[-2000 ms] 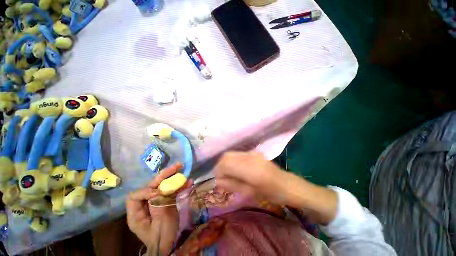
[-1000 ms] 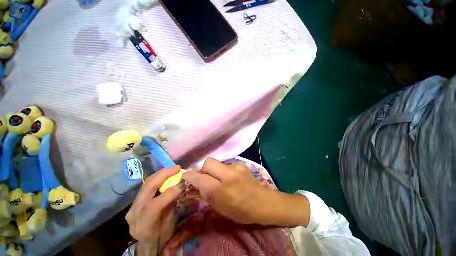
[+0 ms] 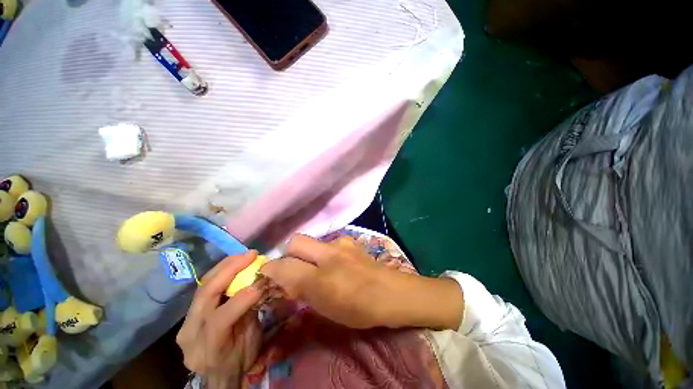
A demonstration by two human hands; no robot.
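My left hand (image 3: pixel 220 327) grips one yellow padded end (image 3: pixel 247 275) of a plush piece at the table's near edge, over my lap. The light-blue strip (image 3: pixel 210 232) runs from it up and left to the other yellow end (image 3: pixel 147 231), which shows dark lettering and rests on the cloth. A blue label (image 3: pixel 178 264) hangs beside the strip. My right hand (image 3: pixel 323 277) is closed, its fingertips against the held yellow end. No needle or thread can be made out at the right fingertips.
Finished plush pieces (image 3: pixel 47 286) lie at the left. Snips (image 3: pixel 176 62), touching white fluff (image 3: pixel 138 17), and a smartphone (image 3: pixel 277 30) lie at the far side. A white block (image 3: pixel 122 142) lies left of centre. A large grey sack (image 3: pixel 600 228) stands on the right.
The view has shifted, so table things sit further left. My right hand, apart from the piece two seconds ago, has come against the yellow end. My left hand still holds it.
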